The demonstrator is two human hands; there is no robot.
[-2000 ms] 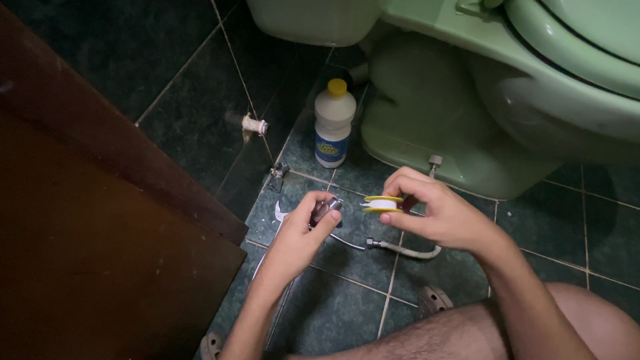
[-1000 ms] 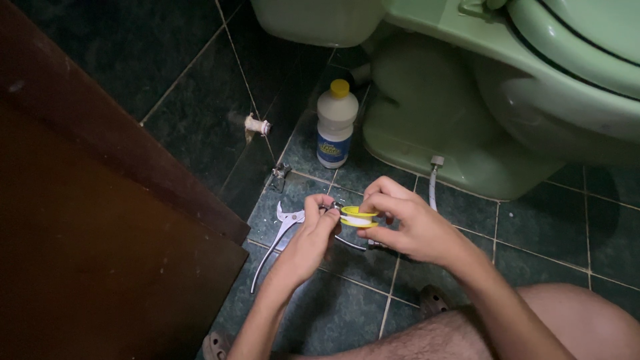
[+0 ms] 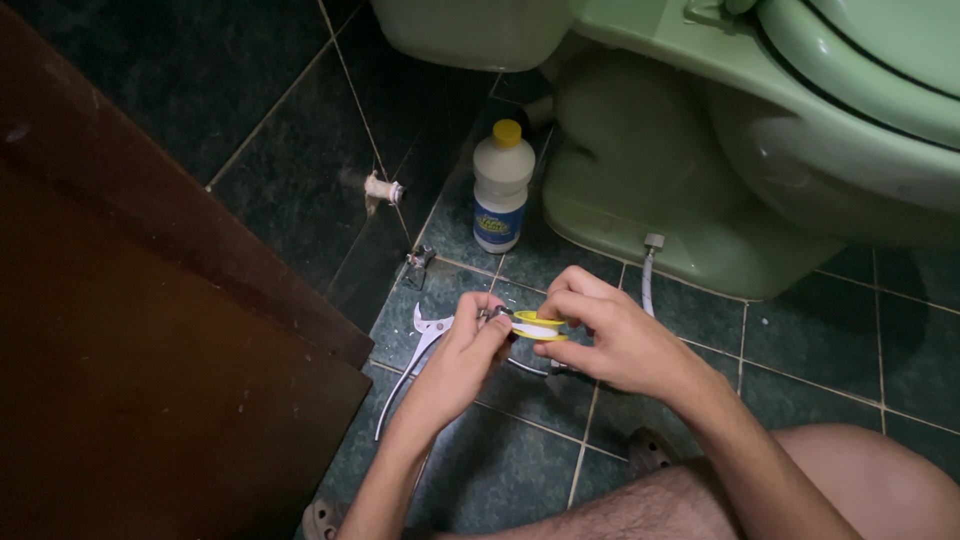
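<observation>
My left hand [image 3: 469,352] holds a small chromed metal fitting [image 3: 502,311], mostly covered by the fingers. White thread seal tape [image 3: 536,330] runs from a yellow spool [image 3: 541,318] to the fitting. Fingers and thumb of my right hand [image 3: 600,330] grip that spool, close to the right of the fitting. Beneath and left of my left hand, adjustable pliers [image 3: 429,334] lie on the tiles with their handles spread. A flexible braided hose [image 3: 648,281] with a metal nut [image 3: 653,241] rests against the toilet base; part of it is behind my right hand.
The green toilet [image 3: 675,172] stands at the back right. A white bottle with a yellow cap [image 3: 504,184] is beside it. From the tiled wall juts a pipe stub [image 3: 384,189], with a metal valve [image 3: 420,257] on the floor below. A brown wooden door [image 3: 150,315] fills the left.
Two seconds ago the spool was apart from the fitting; my right hand has moved left with it. The spool is now close against the fitting, with tape stretched between them.
</observation>
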